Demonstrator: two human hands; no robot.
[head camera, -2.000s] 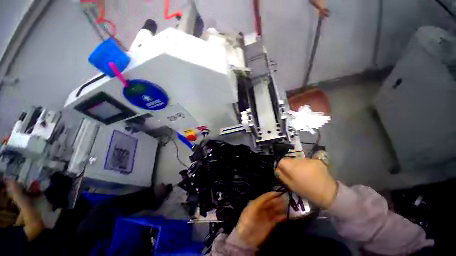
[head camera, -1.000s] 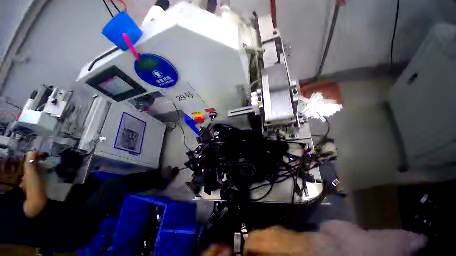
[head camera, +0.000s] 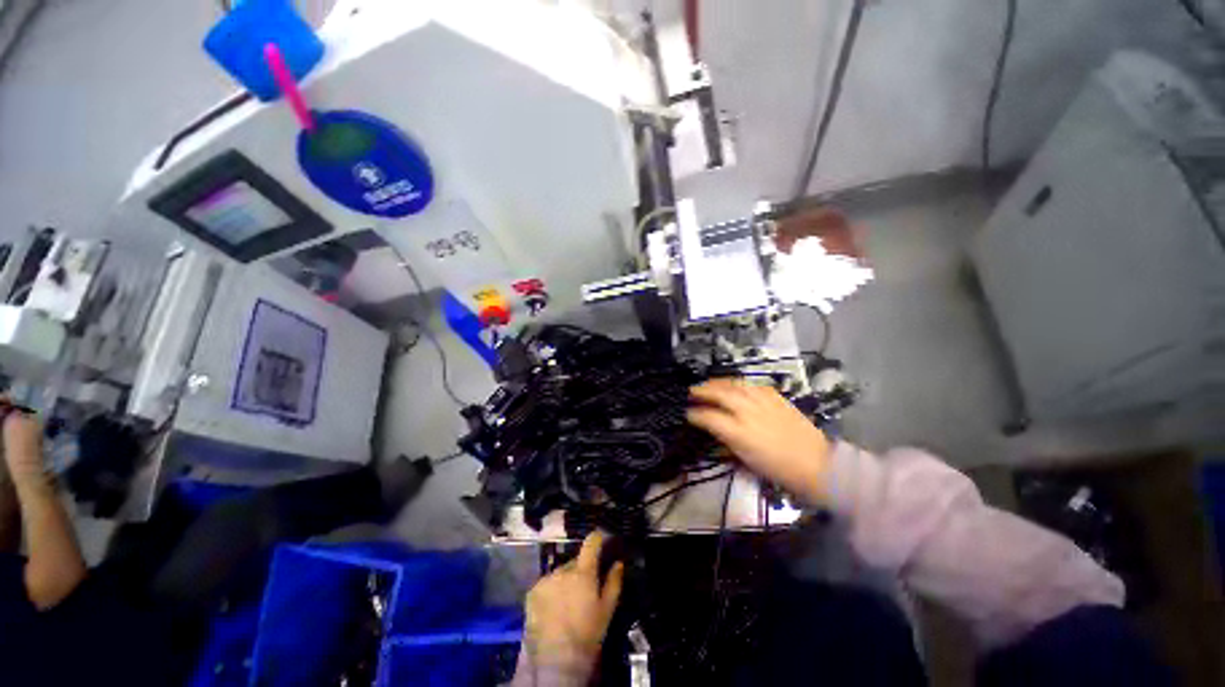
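Note:
A tangled pile of black cords (head camera: 598, 423) lies on the metal worktable (head camera: 692, 505) in front of the labelling machine. My right hand (head camera: 766, 436) reaches over the pile's right side, its fingertips among the cords. My left hand (head camera: 571, 607) is low at the table's front edge, thumb and forefinger against black cords. Whether either hand grips a cord is unclear. A small white label (head camera: 640, 647) shows below the edge, right of my left hand. The labelling fixture (head camera: 726, 275), with a bright white plate, stands behind the pile.
The white machine housing (head camera: 470, 134) has red and yellow buttons (head camera: 493, 311). White waste strip (head camera: 820, 275) bunches right of the fixture. Blue bins (head camera: 323, 553) stand lower left. An open carton (head camera: 1155, 530) with black products is lower right. Another person's arm (head camera: 47, 517) shows far left.
Since one second ago, my right hand has moved up from the lower frame edge onto the pile. My left hand has risen beside the table edge. The head view has shifted.

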